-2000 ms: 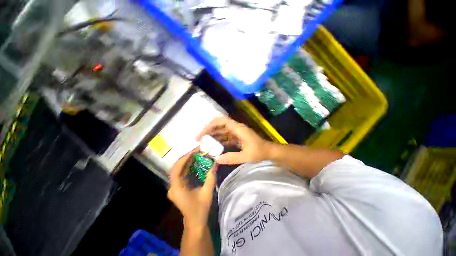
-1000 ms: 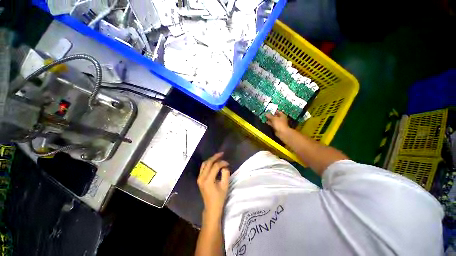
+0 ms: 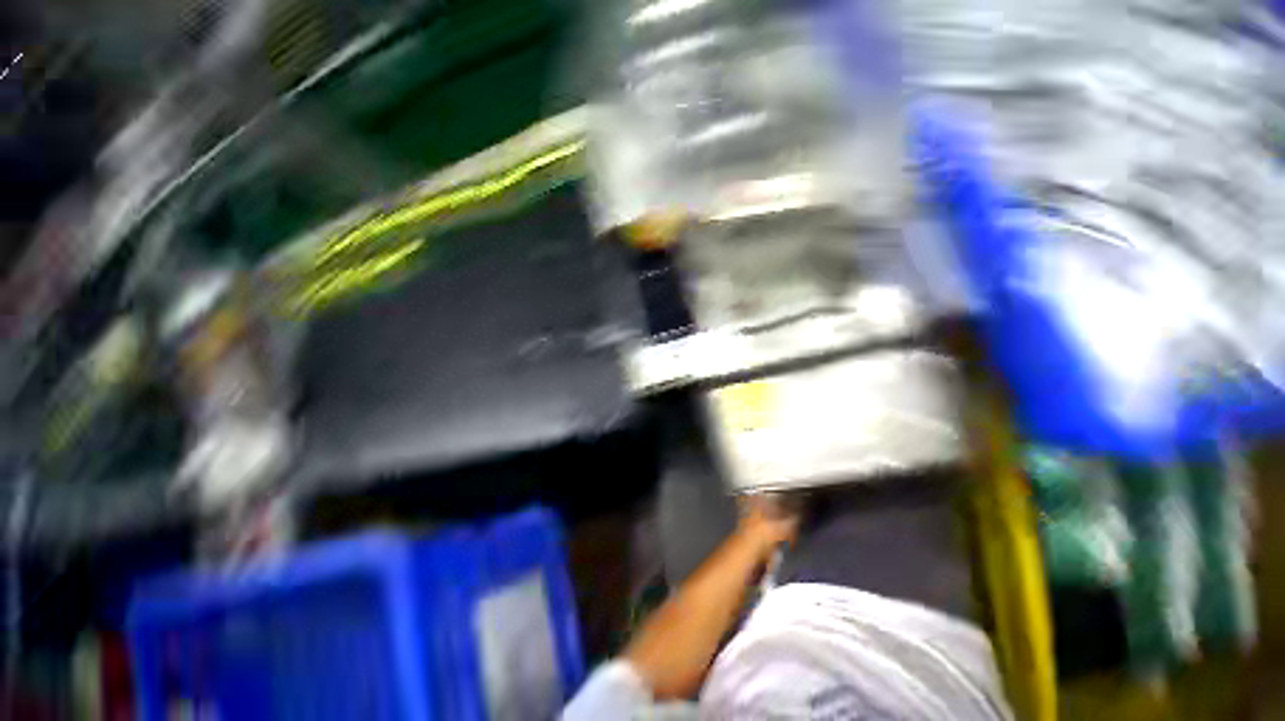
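Note:
The frame is heavily blurred. My left hand (image 3: 768, 521) is at the near edge of the pale metal work tray (image 3: 860, 430), small and smeared; whether it holds anything cannot be made out. The tray has a yellow patch on its left part. My right hand is not visible. The stacked green-and-white boards (image 3: 1149, 556) show at the right, beside the yellow crate's edge (image 3: 1017, 578).
The blue parts tray (image 3: 1043, 352) with white parts is at the upper right. The grey soldering machine (image 3: 775, 268) stands behind the work tray. A black belt (image 3: 451, 338) with a yellow row along its far edge is left. A blue crate (image 3: 282, 634) is at the lower left.
The view has swung left, bringing the belt and blue crate in. My right hand, earlier at the boards in the yellow crate, is out of sight. My left hand now appears by the tray's near edge.

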